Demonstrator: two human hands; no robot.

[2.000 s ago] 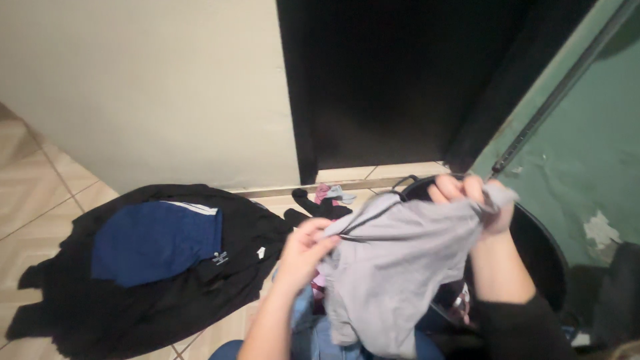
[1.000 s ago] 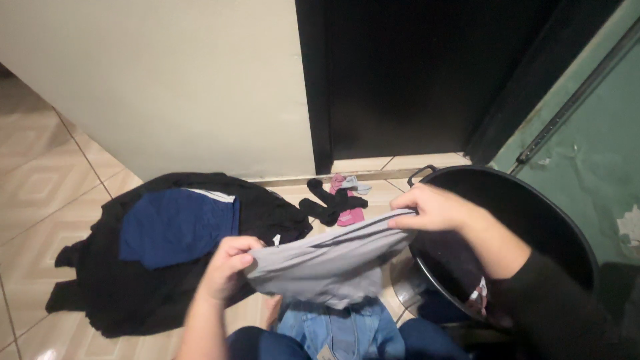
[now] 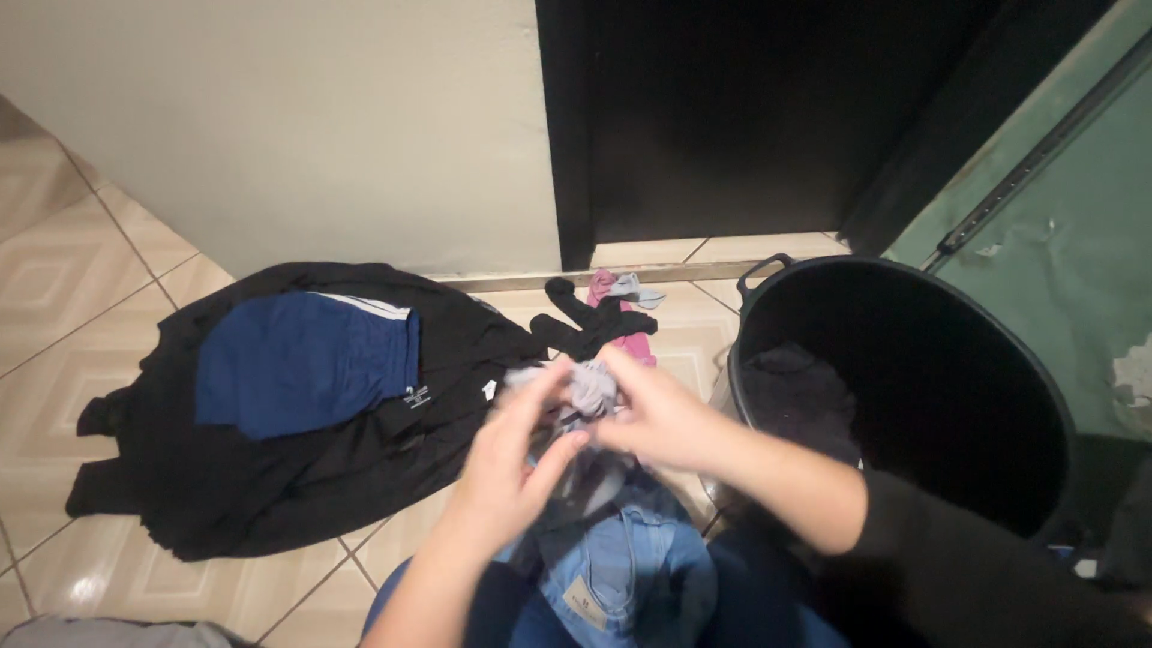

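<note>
Bunched up small, a light grey garment (image 3: 591, 389) is held between my left hand (image 3: 517, 441) and my right hand (image 3: 657, 409). Both hands are slightly blurred, their fingers curled around the cloth. Below them, light blue denim (image 3: 630, 562) with a pale label lies between my knees, partly covered by darker cloth. Just beyond my hands, black socks (image 3: 589, 319), a pink piece of clothing (image 3: 635, 346) and a small grey-blue one (image 3: 639, 291) lie on the floor. Navy blue shorts (image 3: 301, 364) with white stripes lie on spread black clothing (image 3: 234, 504) at the left.
A large black tub (image 3: 1062, 396) with dark cloth (image 3: 796, 400) inside stands at the right, by a green wall (image 3: 1071, 243). A dark door (image 3: 720, 117) and a pale wall (image 3: 360, 135) rise ahead. Grey cloth (image 3: 117, 633) lies at the lower left edge.
The light grey garment, stretched between both hands a second ago, is now crumpled into a compact bunch. My hands have come close together.
</note>
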